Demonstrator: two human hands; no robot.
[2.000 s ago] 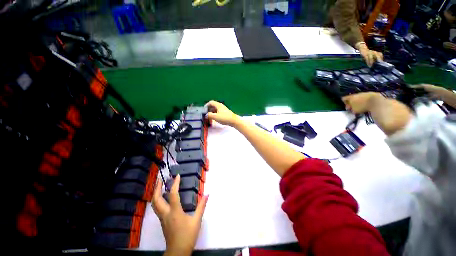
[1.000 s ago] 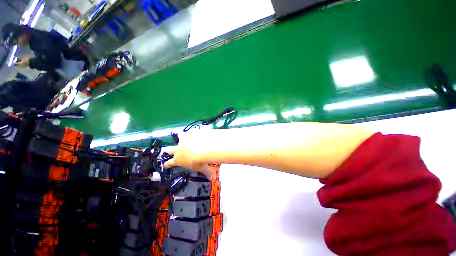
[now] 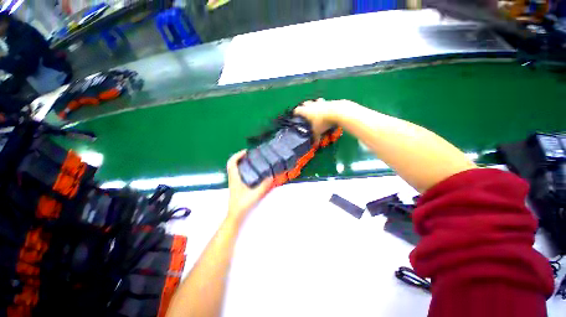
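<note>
A short row of finished units [image 3: 273,154], dark grey on top with orange edges, is held between my two hands over the near edge of the green belt. My left hand [image 3: 244,189] grips the near left end of the row. My right hand [image 3: 319,117] grips the far right end, where dark cables bunch up. The row is tilted and slightly blurred. Other finished units [image 3: 146,278] with orange edges are stacked at the left of the white bench.
Loose black housing covers [image 3: 397,217] and a coiled black cable [image 3: 412,278] lie on the white bench [image 3: 298,260] at right. Dark units [image 3: 552,148] are at the far right. A person [image 3: 31,49] is at the upper left. Orange-edged units [image 3: 93,99] lie beyond the green belt [image 3: 205,136].
The row of units stood on the bench beside the stack; both hands now hold it up, further right over the belt. My left hand has come back into view and the view has turned.
</note>
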